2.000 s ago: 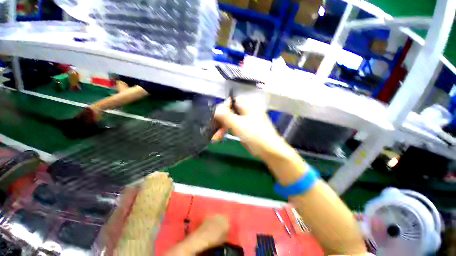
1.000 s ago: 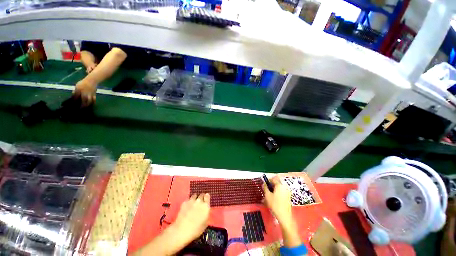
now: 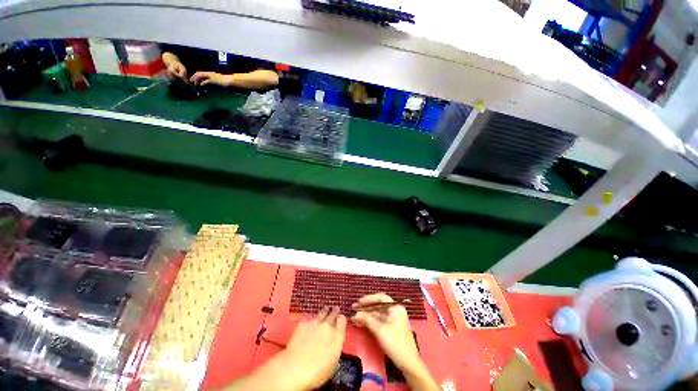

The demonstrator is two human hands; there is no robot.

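A wide dark red-brown perforated sheet [image 3: 329, 286] lies at the back of the red mat. My left hand [image 3: 318, 344] rests at its front edge with fingertips bent down; whether it holds anything is hidden. My right hand [image 3: 388, 324] holds thin dark tweezers [image 3: 379, 305] over the sheet's front right part, tips near my left fingers. A black device body [image 3: 346, 373] lies in front of me, partly behind my left hand and wrist. Black foam strips [image 3: 394, 372] lie beside it, mostly covered by my right hand and forearm.
Left are a yellow-tan sheet stack [image 3: 197, 290] and clear blister tray [image 3: 84, 286]. Right are a white stick [image 3: 436, 309], a small-parts box [image 3: 476, 302], tan card [image 3: 520, 374] and a fan [image 3: 627, 332]. A black unit [image 3: 420, 215] sits on the green belt [image 3: 306, 206]. Another person's hands work across it.
Two seconds ago my right hand was raised near the shelf; now it is down at the sheet with tweezers. Since one second ago it moved left towards my left hand, uncovering the white stick.
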